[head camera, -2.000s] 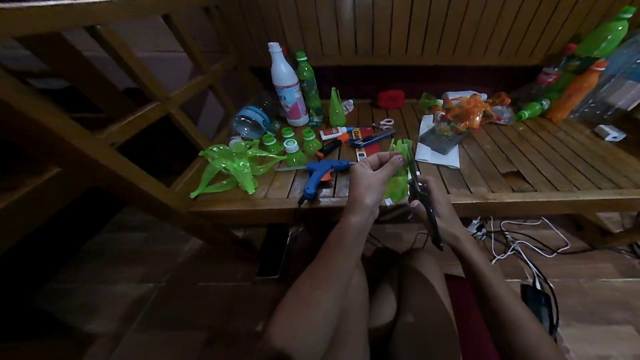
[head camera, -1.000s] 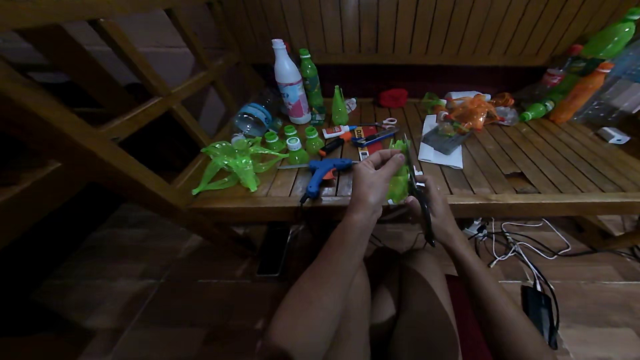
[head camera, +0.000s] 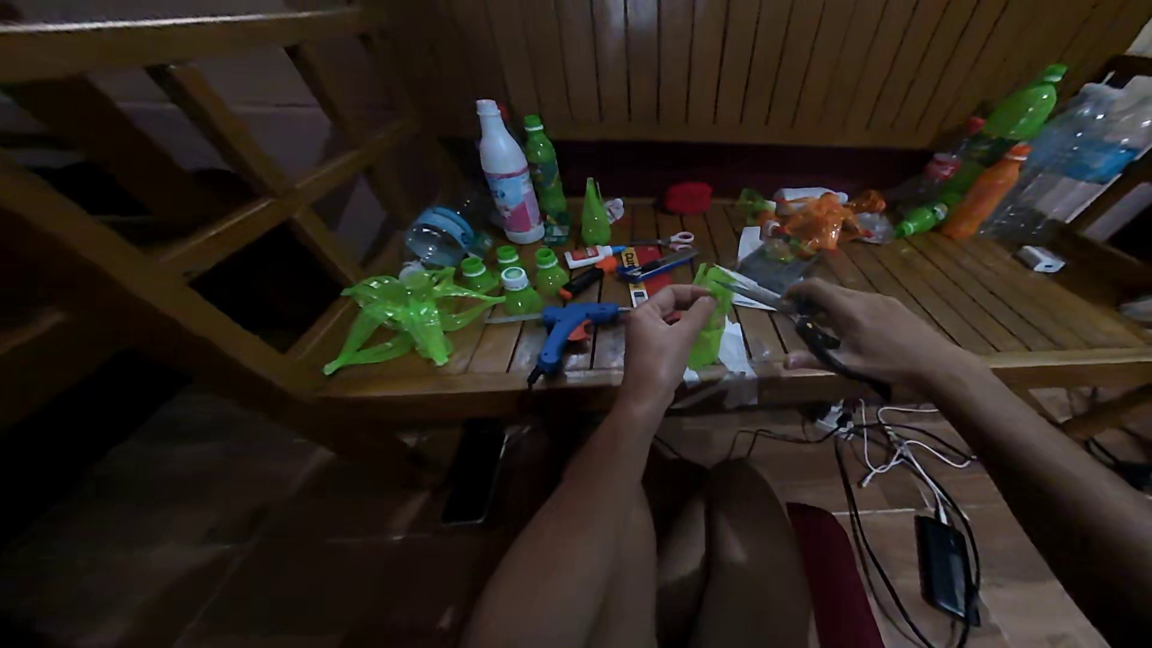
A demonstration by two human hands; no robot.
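My left hand pinches a piece of green plastic above the front edge of the wooden bench. From the right, my right hand holds black-handled scissors, their blades pointing left at the top of the green piece. Left of my left hand lies a blue hot glue gun with an orange trigger. Behind it are several cut green bottle necks, and further left a green bottle piece cut into splayed strips. A utility knife lies behind my left hand.
A white bottle and a green bottle stand at the back. Orange plastic pieces lie right of centre; an orange bottle leans at the right. Cables, a power bank and a phone are on the floor.
The scissors in my right hand have turned from pointing steeply upward to pointing left, and my right hand has moved up and to the right. My left hand still holds the green piece.
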